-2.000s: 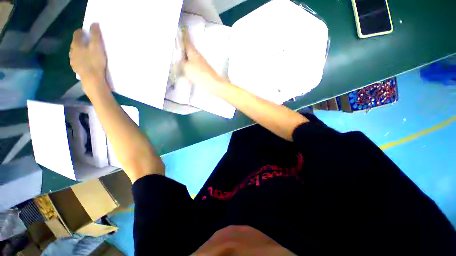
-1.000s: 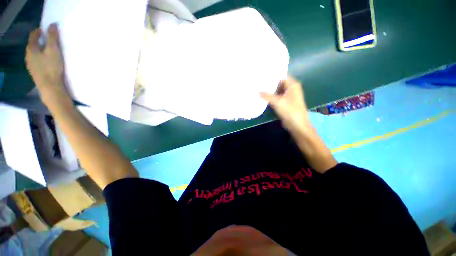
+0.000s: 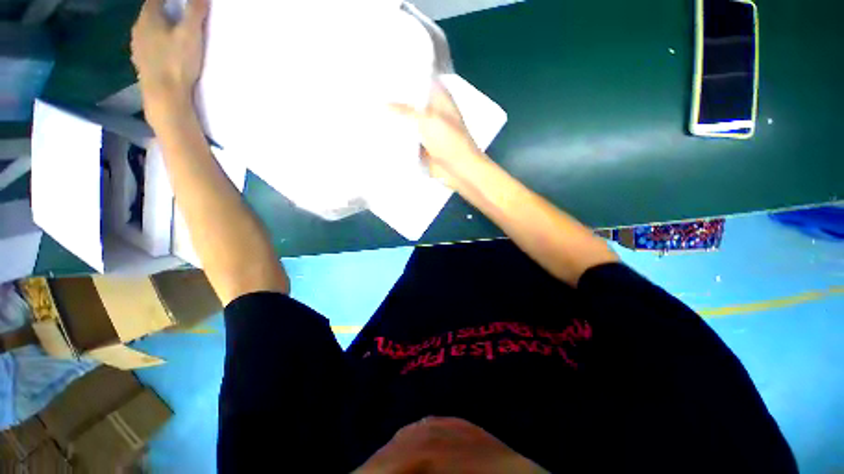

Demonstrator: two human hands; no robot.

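Observation:
A white many-sided unit lies at the mouth of a white carton on the green bench; glare hides the line between them. My left hand is on the carton's far left side, its fingertips at the picture's top edge. My right hand holds the right edge of the white unit, thumb over its face. A white flap sticks out behind my right hand, and another lies below it near the bench edge.
A second white carton stands open at left with a dark thing inside. A smartphone lies on the bench at upper right. Brown cartons sit at lower left, below the bench. A bin of small red and blue pieces shows beyond the bench edge.
The white unit has moved left from the bench at right, first over the flaps, now against the carton. My right hand left the carton's mouth and took the unit's edge.

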